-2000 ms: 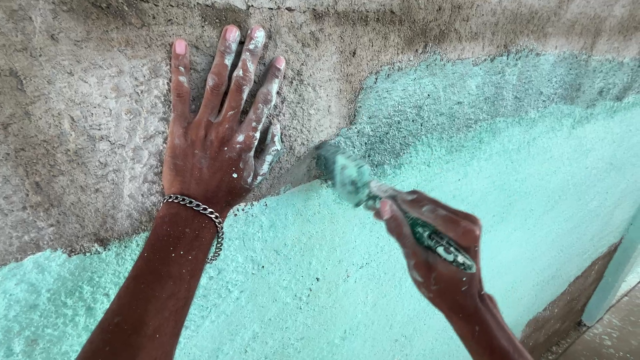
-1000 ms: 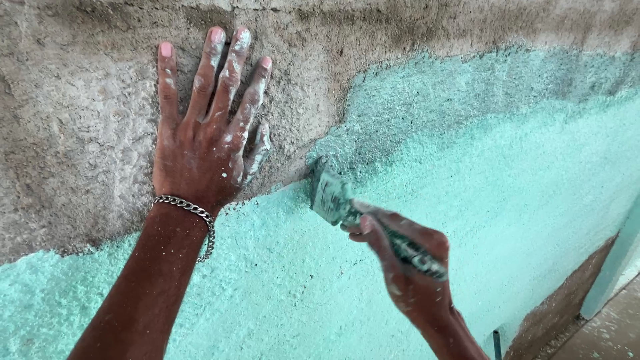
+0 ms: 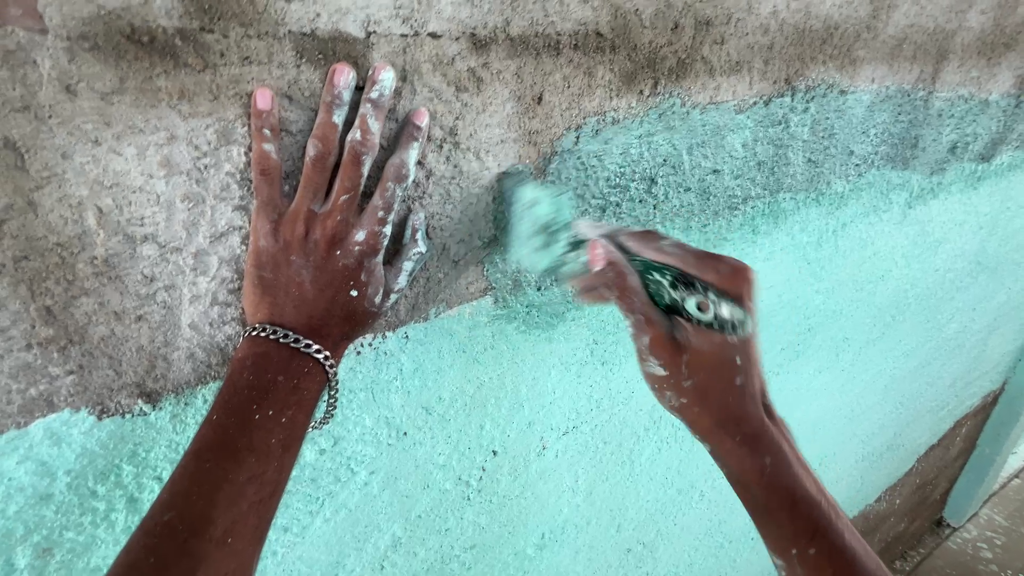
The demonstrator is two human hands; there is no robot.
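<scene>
My left hand (image 3: 320, 216) lies flat on the bare grey part of a rough wall (image 3: 120, 240), fingers spread and spotted with paint, a metal chain bracelet (image 3: 298, 342) at its wrist. To its right, my right hand (image 3: 688, 320) grips a paintbrush (image 3: 544, 224) by its dark green handle, which has a hole near the end. The paint-covered brush head is blurred and lies over the edge between bare wall and turquoise paint (image 3: 496, 448). Thinner, darker turquoise (image 3: 720, 152) covers the wall above and right of the brush.
At the lower right, an unpainted brown strip (image 3: 932, 480) runs along the wall's base. Beside it stands a light turquoise upright edge (image 3: 988, 456), and a paint-speckled floor (image 3: 980, 528) shows in the corner.
The brush has moved up on the wall since one second ago, and darker turquoise now covers a patch around its head that was bare. My left hand stays flat on the wall.
</scene>
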